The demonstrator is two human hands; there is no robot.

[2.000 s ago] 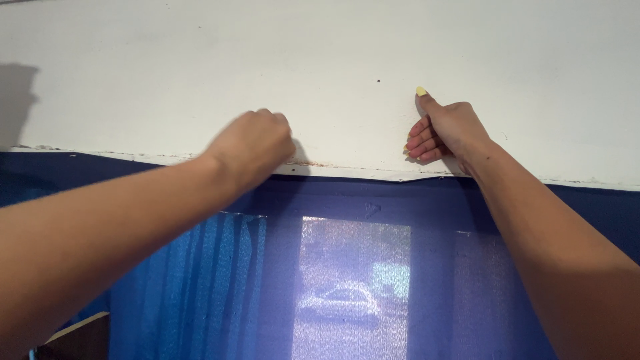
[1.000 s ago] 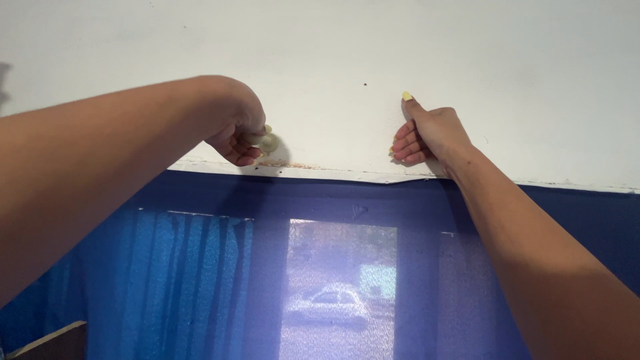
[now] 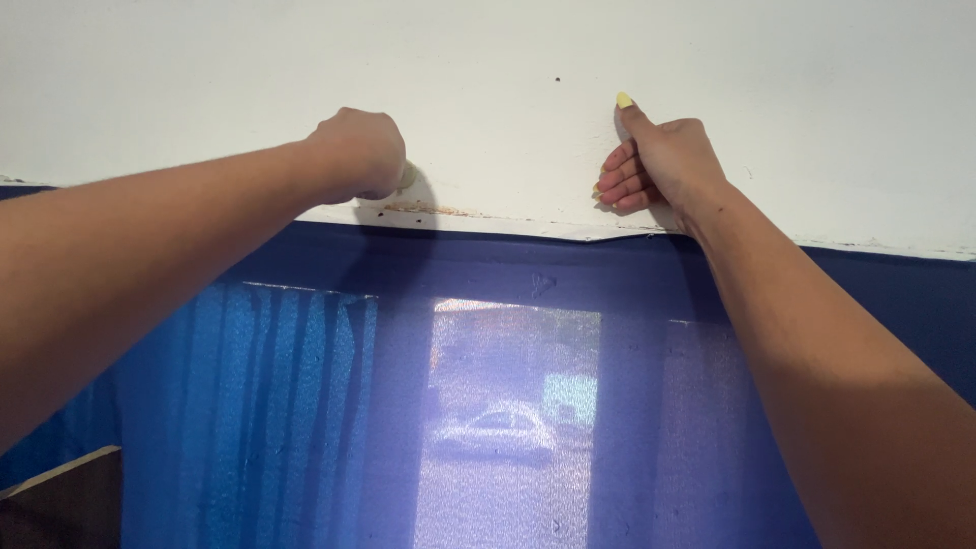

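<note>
My left hand (image 3: 362, 156) is curled around a small pale, rounded object (image 3: 408, 175), which shows past its edge against the white wall; what it is I cannot tell. Below the fingers, a brownish scraped strip (image 3: 427, 209) runs along the wall's lower edge. My right hand (image 3: 663, 164) rests against the white wall (image 3: 488, 76), thumb up and fingers spread a little, with nothing seen in it. Just beneath both hands lies the top edge of a blue sheer cloth (image 3: 633, 305), which hangs over a window area.
Through the cloth show a bright opening (image 3: 511, 366) with a car outside and gathered blue curtain folds (image 3: 290, 366). A dark panel with a pale edge (image 3: 69, 496) stands at the lower left. A small dark hole (image 3: 557, 79) marks the wall.
My left hand has turned from a fingers-down bend at the wall's lower edge to a fist slightly higher. The right hand has stayed in about the same place on the wall.
</note>
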